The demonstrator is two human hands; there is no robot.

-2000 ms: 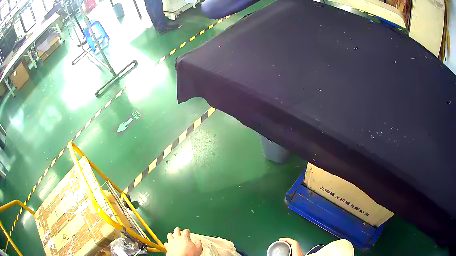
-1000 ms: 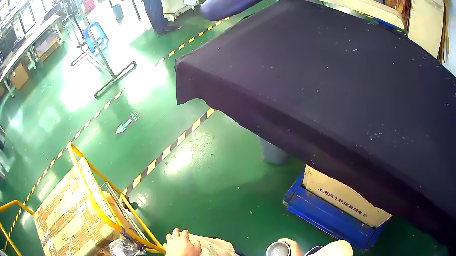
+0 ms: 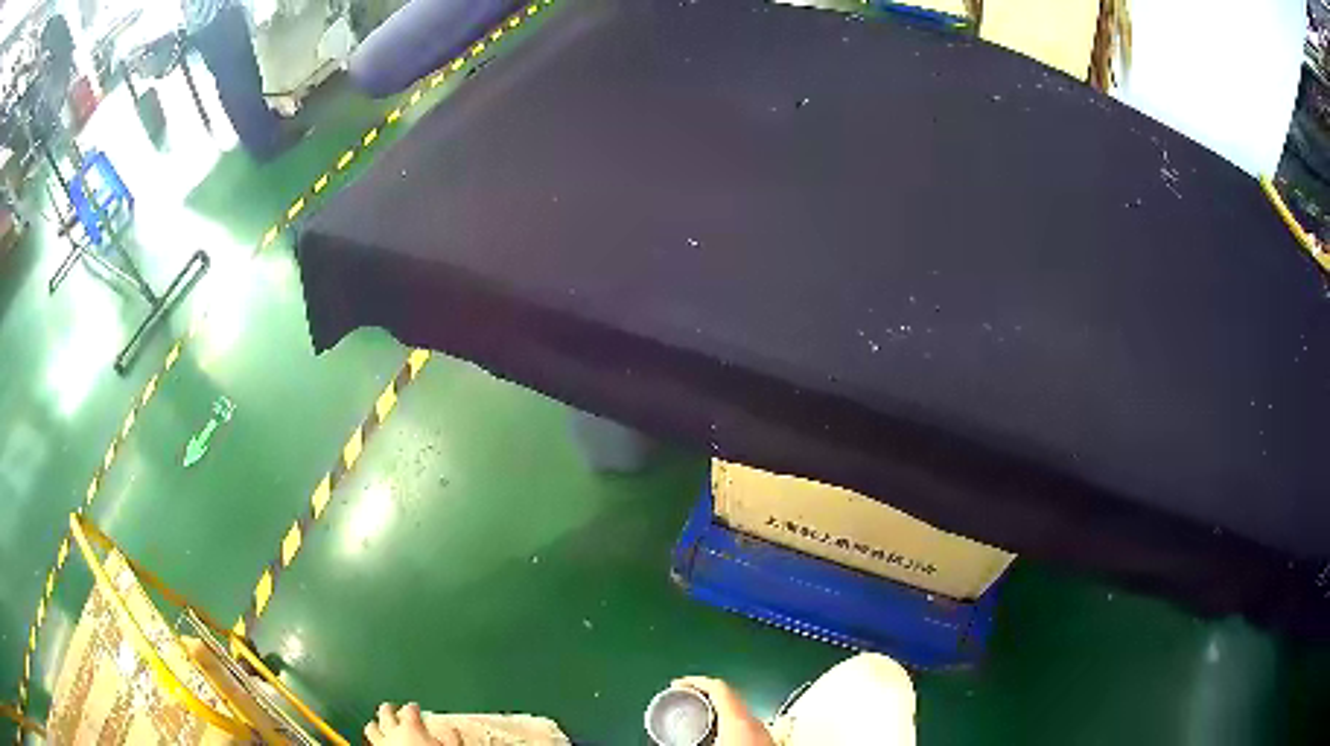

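A small round flask cup (image 3: 681, 716), silvery-grey inside, shows at the bottom edge of the head view. My right hand (image 3: 729, 714) is closed around its right side, partly cut off by the frame edge. My left hand (image 3: 397, 726) lies at the bottom edge beside a light beige sleeve or leg, bare and cut off. Only its fingers show, and whether it holds anything cannot be seen.
A black-covered table (image 3: 817, 219) fills the upper right. Below its edge are a blue crate or cart (image 3: 831, 595) and a tan carton (image 3: 861, 534). A yellow-railed trolley (image 3: 153, 634) with a taped carton (image 3: 110, 678) stands lower left. A person's legs (image 3: 234, 73) show upper left.
The view has turned to the right, so the table, trolley and floor marks have shifted left. Both hands sit lower and further left in the picture; my right hand still holds the cup.
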